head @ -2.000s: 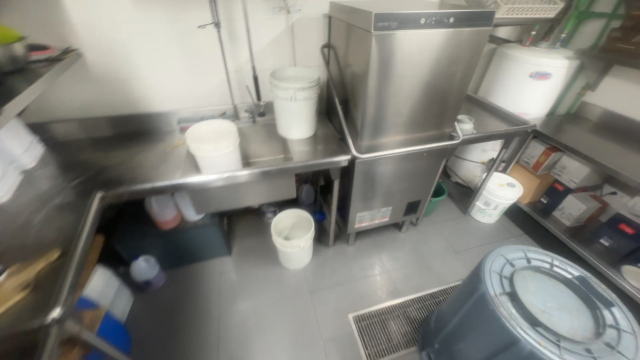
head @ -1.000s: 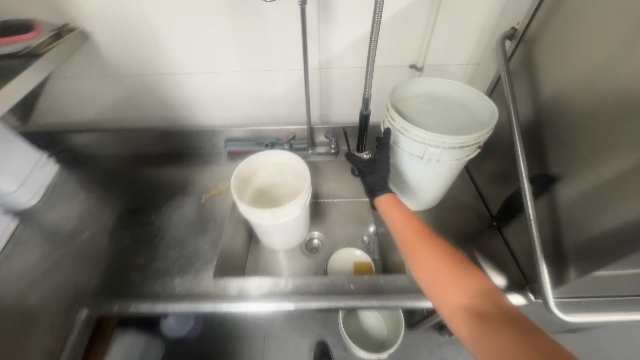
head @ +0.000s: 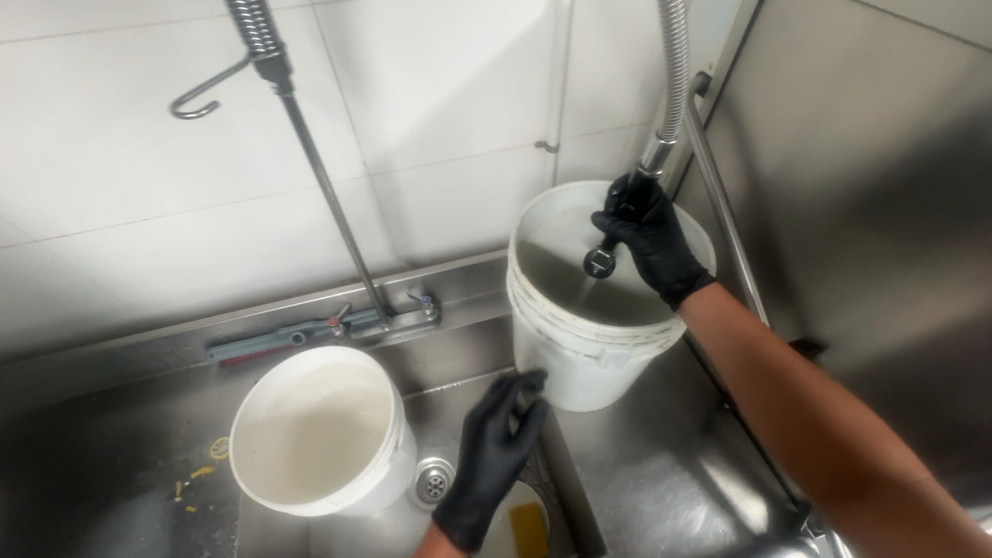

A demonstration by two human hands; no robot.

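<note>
My right hand (head: 647,232), in a black glove, grips the handle of a pre-rinse spray nozzle (head: 600,262) over the tall white plastic bucket (head: 577,372) at the right of the sink. A thin stream runs from the nozzle into this bucket, which holds cloudy liquid. My left hand (head: 500,449), also black-gloved, is over the sink with fingers apart, near the base of the tall bucket and holding nothing. Left of it, a shorter white bucket (head: 399,457) with cloudy contents stands at the sink. A yellow sponge (head: 528,530) lies in a white container below my left hand.
Behind the sink are a wall-side faucet (head: 411,316) and a grey tool (head: 271,345) lying along the backsplash. A metal hook (head: 195,108) hangs at upper left. The drain (head: 434,482) shows between the buckets. Yellow scraps (head: 203,471) lie on the left counter. A steel machine (head: 876,194) stands at right.
The view has moved in close to the sink. My right hand, beside the tall bucket a second ago, is now above its opening with the spray nozzle. My left hand has come into view.
</note>
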